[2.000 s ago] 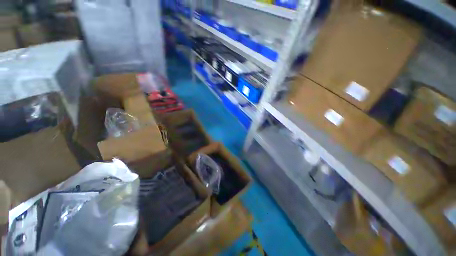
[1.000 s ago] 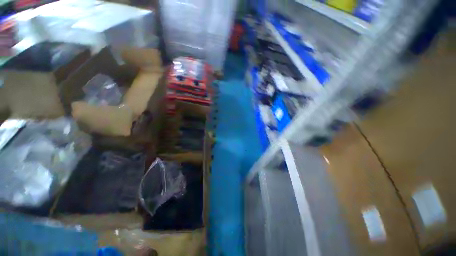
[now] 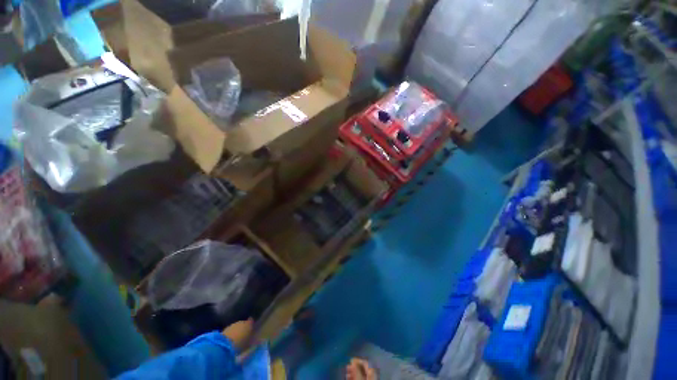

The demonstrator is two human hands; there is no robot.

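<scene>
My left hand [image 3: 237, 332], in a blue sleeve, is at the bottom centre, beside the near edge of an open brown carton [image 3: 278, 256]. It is small and blurred, and its fingers cannot be made out. A crumpled clear plastic bag [image 3: 204, 274] lies over dark contents in this carton. My right hand [image 3: 360, 369] is cut off by the bottom edge, right of my left hand; its grip cannot be told. Another open carton with dark packed parts [image 3: 330, 211] stands just beyond.
A larger carton with raised flaps [image 3: 297, 119] and a white plastic bag [image 3: 89, 148] are at the upper left. Stacked red trays [image 3: 401, 133] stand ahead. Shelving with blue bins [image 3: 519, 323] is at the right, beyond blue floor [image 3: 416, 245] with a striped line.
The view has swung left and down, tilting the cartons and bringing the red trays to the centre. The large cartons on the right shelf have left view. Both hands now show at the bottom.
</scene>
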